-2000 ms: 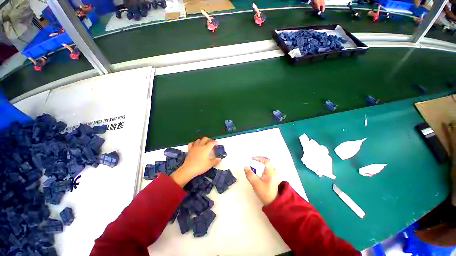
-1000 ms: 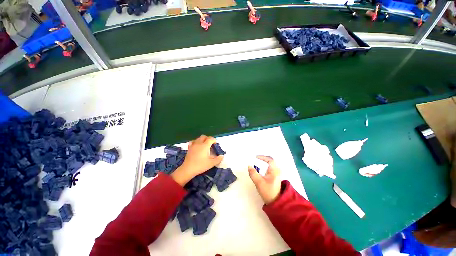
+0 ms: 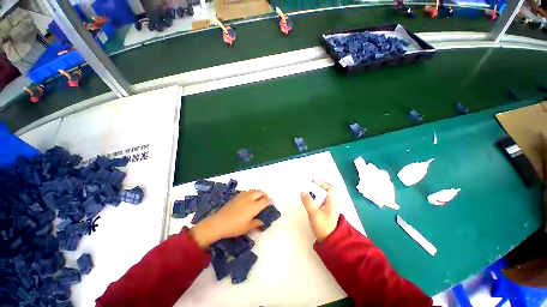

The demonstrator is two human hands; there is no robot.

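Observation:
Loose navy molded parts (image 3: 233, 265) lie in a pile on the white work sheet (image 3: 288, 267). My left hand (image 3: 235, 217) is over the pile, its fingertips touching a navy part (image 3: 269, 217) at the pile's right side; whether they grip it is hidden. My right hand (image 3: 322, 213), right of the pile and above the sheet, holds a small white item (image 3: 317, 193) with a dark spot between thumb and fingers. Spaced single navy parts lie on the dark green conveyor belt (image 3: 258, 120), the leftmost navy part (image 3: 245, 155) just beyond the sheet.
A large navy stock pile (image 3: 36, 222) is at far left on printed carton board (image 3: 129, 123). White scraps (image 3: 376, 184) and a slim pale knife or scraper (image 3: 416, 235) lie right. A black parts tray (image 3: 390, 60) stands beyond the belt; a black device (image 3: 517, 160) is far right.
My left hand has let go of the navy part it held and moved back over the pile. Another part now lies on the belt at left; the others moved right. My right hand barely moved.

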